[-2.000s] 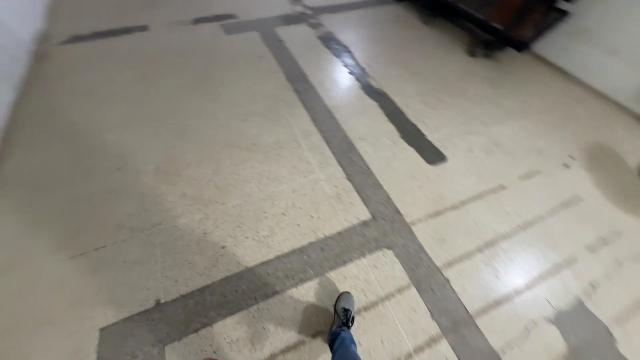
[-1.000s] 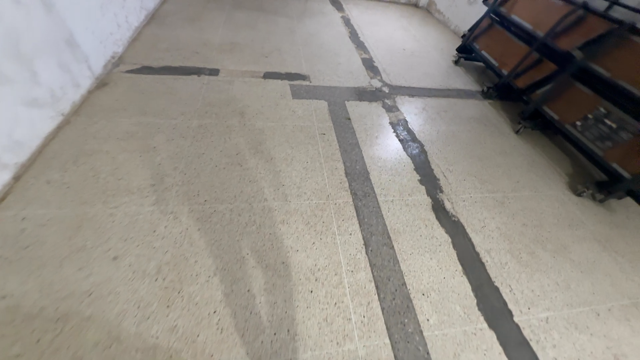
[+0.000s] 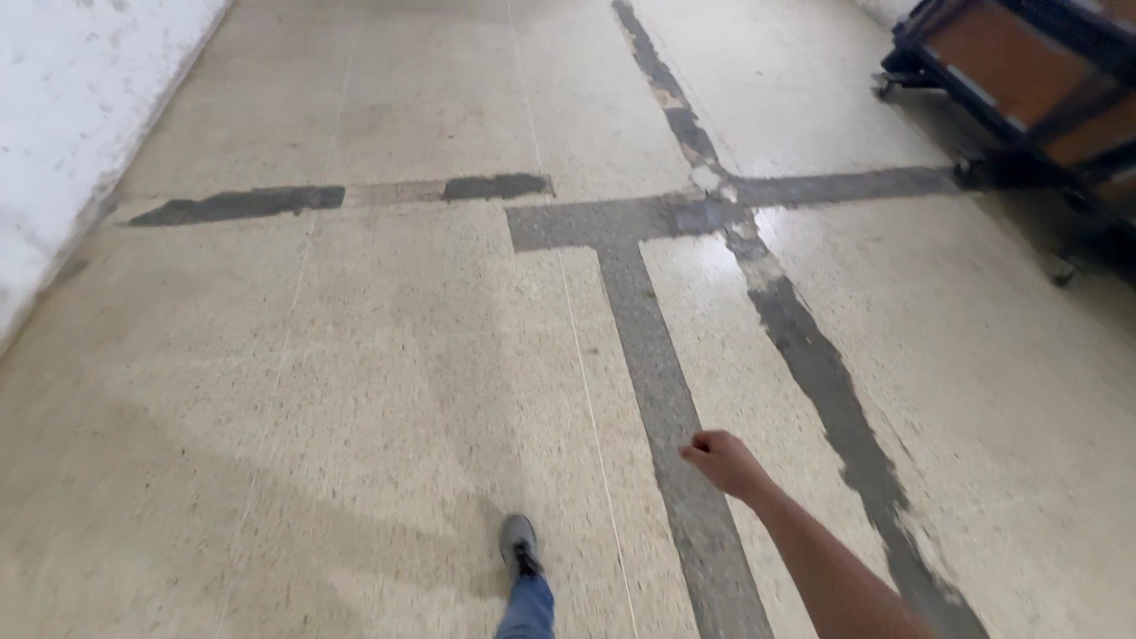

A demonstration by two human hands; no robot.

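Observation:
My right hand (image 3: 723,461) hangs over the floor at the lower right, its fingers curled in and nothing visible in them. Beneath it runs a grey patched strip (image 3: 661,355) that forms a T with a crosswise strip. My left hand is out of view. A grey shoe (image 3: 518,540) and a blue jeans leg (image 3: 528,611) show at the bottom centre, on the speckled beige floor (image 3: 399,417).
Folded wheeled frames with brown panels (image 3: 1007,67) stand at the right, on casters (image 3: 882,86). A white, worn wall (image 3: 80,115) borders the left side. A rough dark patch strip (image 3: 825,382) crosses the floor to the right.
My right hand and forearm have come into view at the lower right. The shoe, absent one second ago, shows again. The view has shifted along the floor.

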